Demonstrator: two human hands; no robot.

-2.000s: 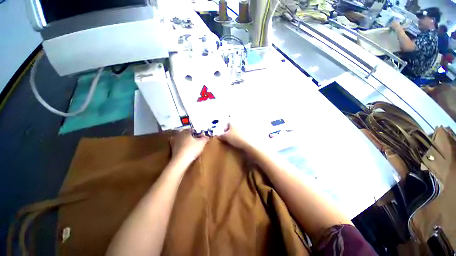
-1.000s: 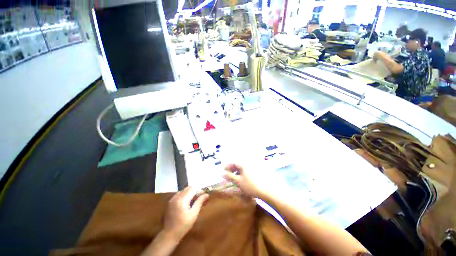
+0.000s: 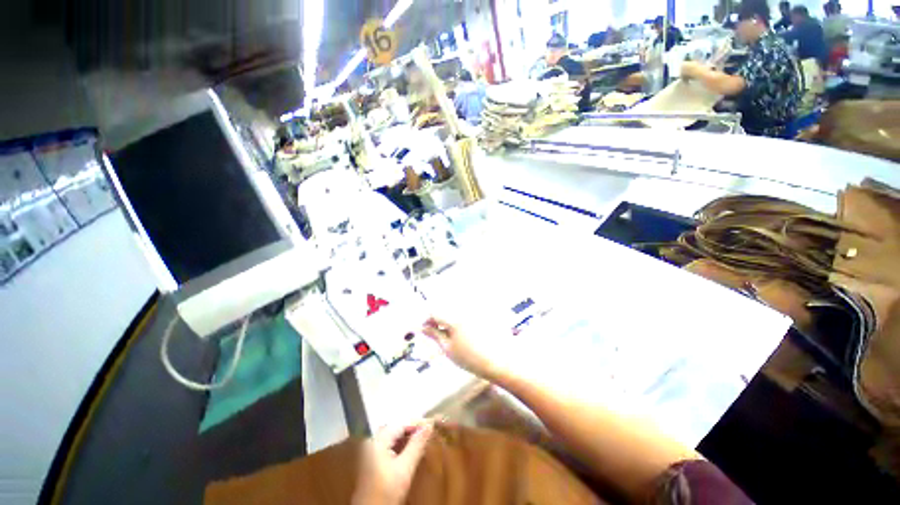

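Observation:
The brown bag panel lies at the lower middle, its top edge on the front of the white table. My left hand is on the panel's upper edge, thumb and fingers at the edge, pinching it. My right hand is raised beside the front of the white sewing machine head, fingers loosely curled near the needle area. I cannot tell whether it holds a thread or anything small. The presser foot shows small and dark below the head, apart from the brown panel.
A control screen stands at left above a green sheet. Thread cones stand behind the head. Brown bags with coiled straps lie at right on the white table's far side. A person works at the upper right.
The brown panel has come away from the needle toward me. My left hand has moved back with it. My right hand let go of the panel and is now up by the head. The view has tilted up.

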